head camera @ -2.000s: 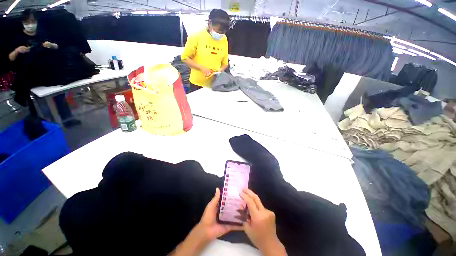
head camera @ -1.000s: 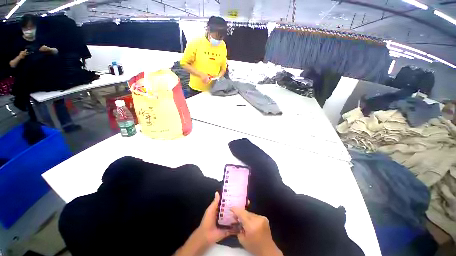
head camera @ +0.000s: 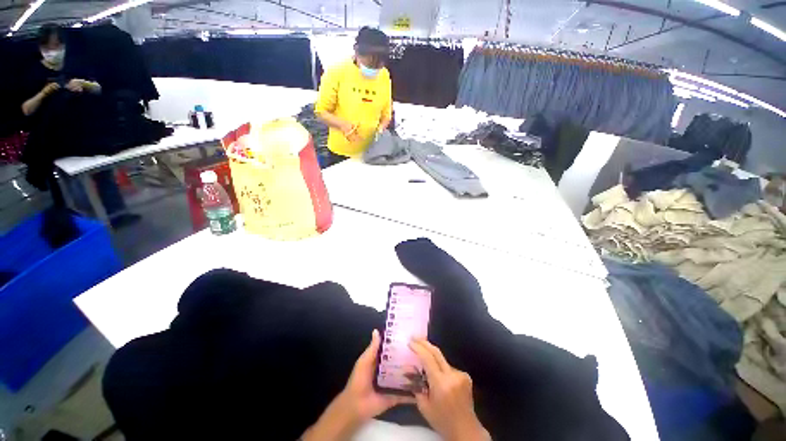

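Note:
A smartphone [head camera: 405, 332] with a lit pink-white list screen is held upright above the near table. My left hand [head camera: 366, 388] grips its lower left side and bottom. My right hand [head camera: 446, 392] is at its lower right, with fingers over the lower part of the screen; whether this hand also holds the phone or anything else is hard to tell. Black trousers [head camera: 250, 353] lie heaped on the white tabletop on both sides of and behind the phone, with one end pointing away from me.
A drink bottle [head camera: 217, 205] and a yellow and red carrier bag [head camera: 280, 185] stand at left on the table [head camera: 345, 250]. A blue bin [head camera: 60, 297] is at far left. A person in yellow handles grey trousers [head camera: 444, 168]. Beige garments [head camera: 672, 228] are heaped at right.
My right fingers have moved from low on the screen a second ago to a little higher and further right. The phone and black trousers are nearly unmoved.

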